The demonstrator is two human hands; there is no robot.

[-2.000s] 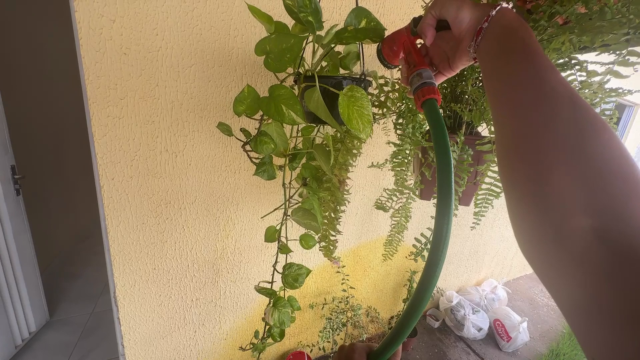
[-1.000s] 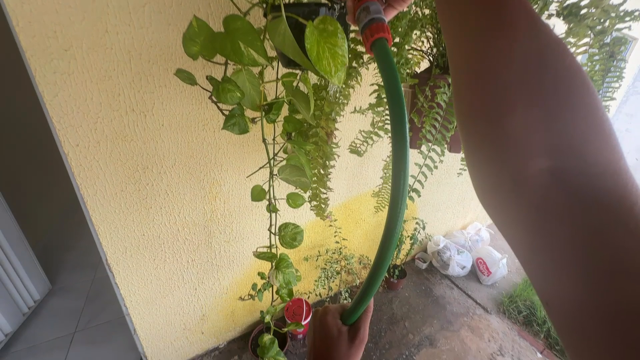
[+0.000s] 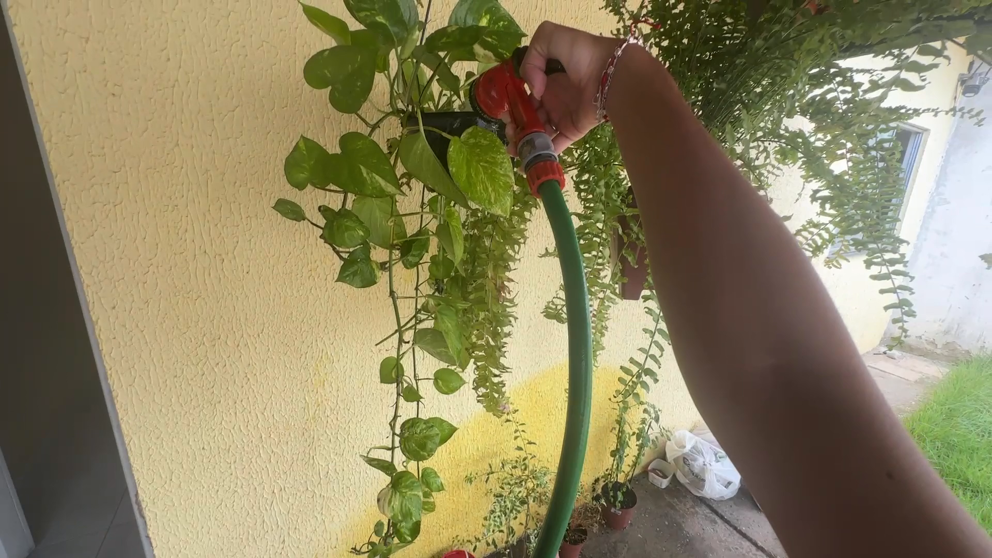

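My right hand point(image 3: 566, 81) grips a red hose spray nozzle point(image 3: 508, 97) by its handle, high beside a hanging pothos plant point(image 3: 368, 167). The nozzle's head faces left, close to the leaves and the black hanging pot point(image 3: 446, 128). From a grey and red connector point(image 3: 540, 159) a green garden hose point(image 3: 577, 333) curves down past the bottom edge. My left hand is out of view. Whether water is flowing cannot be told.
A textured yellow wall point(image 3: 209, 310) stands behind the plants. Ferns point(image 3: 713, 85) hang at the right, partly behind my forearm. Potted plants point(image 3: 618, 508), a small white container point(image 3: 660, 473) and a white plastic bag point(image 3: 701, 463) sit on the ground. A dark doorway point(image 3: 54, 349) is at left.
My left hand, on the hose low in the view a second ago, is no longer seen. The view has tilted up, showing the nozzle fully again. My right hand still holds the nozzle.
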